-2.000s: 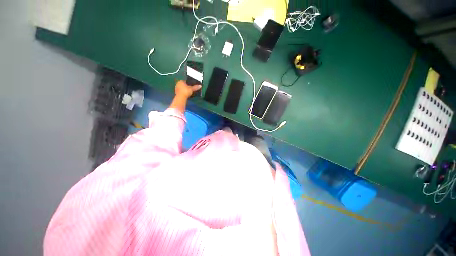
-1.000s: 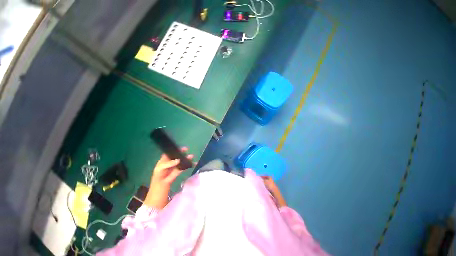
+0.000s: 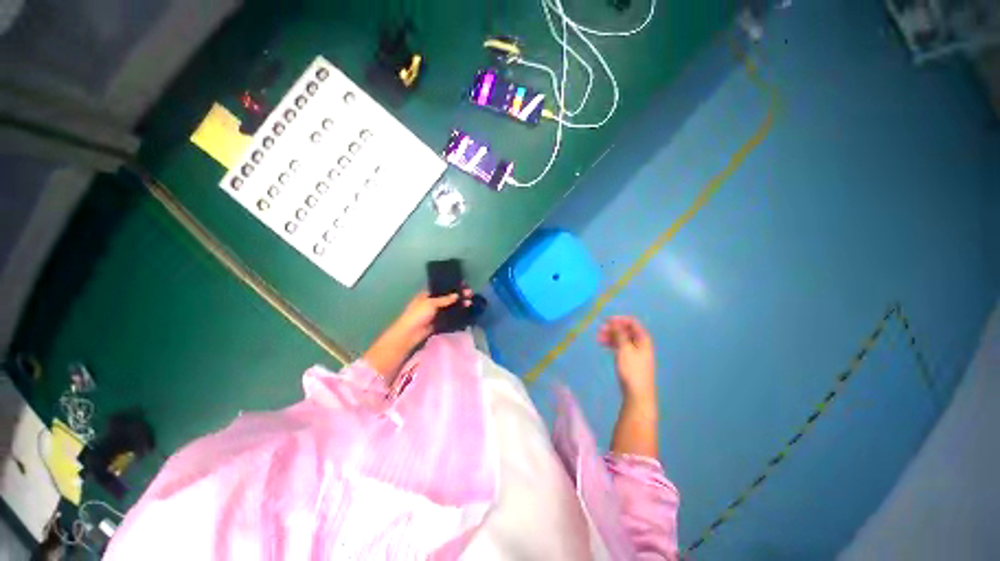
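My left hand [image 3: 425,311] holds a dark smartphone [image 3: 444,279] by its lower part, near the bench's front edge. The phone's face looks black. My right hand [image 3: 626,335] is over the blue floor, with loosely bent fingers and nothing visible in it. Beyond the held phone, a white tray [image 3: 395,208] with rows of dark round spots lies on the green matting. Two lit phones, a lower one [image 3: 479,159] and an upper one [image 3: 512,96], lie right of the tray with white cables plugged in.
A bagged round part [image 3: 447,205] lies between tray and held phone. A black-and-yellow device [image 3: 398,64] and a small yellow-edged device [image 3: 503,46] are behind. A yellow note [image 3: 220,136] is by the tray. A blue stool [image 3: 552,276] stands at the bench edge.
The view has moved along to the tray bench. My left hand has carried the dark phone there from the other bench. My right hand has come out over the floor.
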